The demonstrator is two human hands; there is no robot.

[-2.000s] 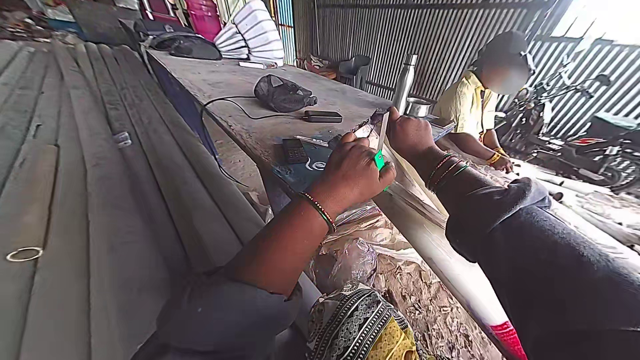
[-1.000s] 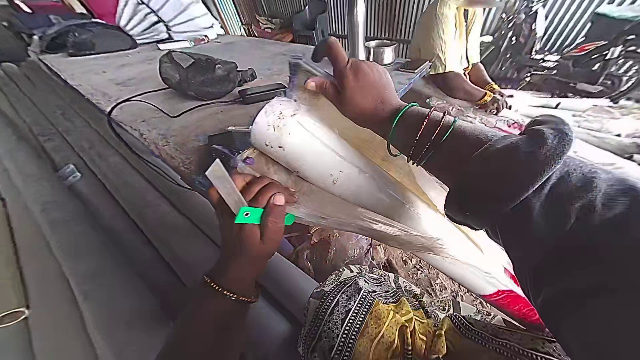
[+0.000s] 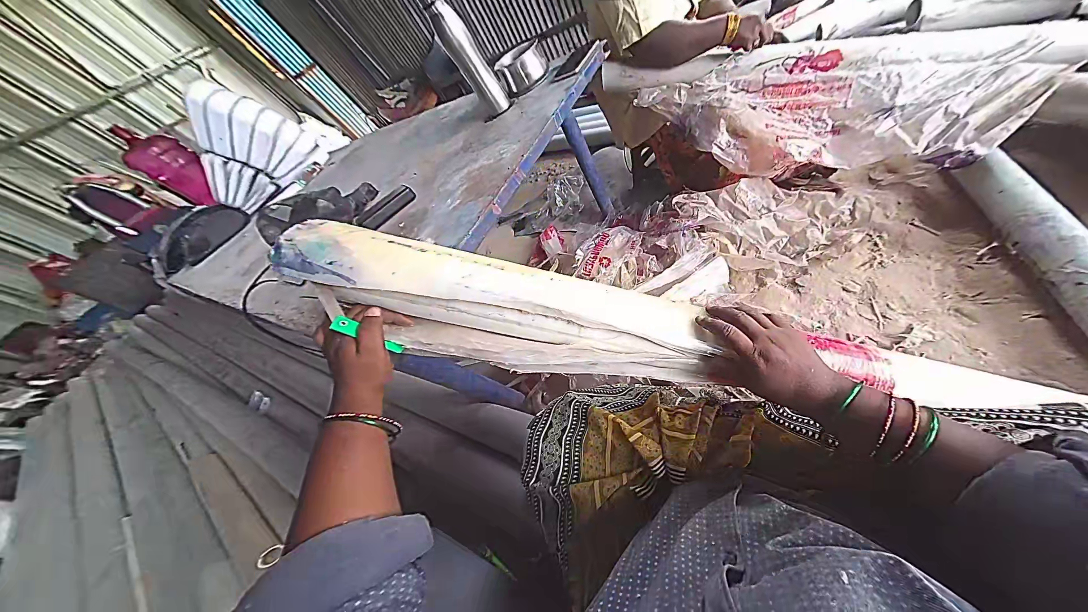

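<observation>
A long pale roll wrapped in clear plastic film [image 3: 510,293] lies across the front of me, its near-left end resting over the worktable. My left hand [image 3: 361,340] is closed around a flat blade-like tool with a green handle [image 3: 344,326], at the underside of the roll's left end, beside the loose film. My right hand [image 3: 769,353] lies on the roll farther right, fingers spread over its plastic cover. Red print [image 3: 850,361] shows on the cover beyond the right wrist. The blade's tip is partly hidden by the film.
The worktable [image 3: 425,161] bears a steel bottle [image 3: 467,59], a steel pot [image 3: 521,66] and a black bag [image 3: 314,208]. Long grey pipes [image 3: 153,459] lie at left. Another person's hand [image 3: 752,32] is at a plastic-wrapped roll [image 3: 850,93]. Crumpled plastic [image 3: 748,221] covers part of the ground.
My right hand has moved from the roll's end down along its length. The left hand still holds the green-handled tool. The view has swung and tilted considerably.
</observation>
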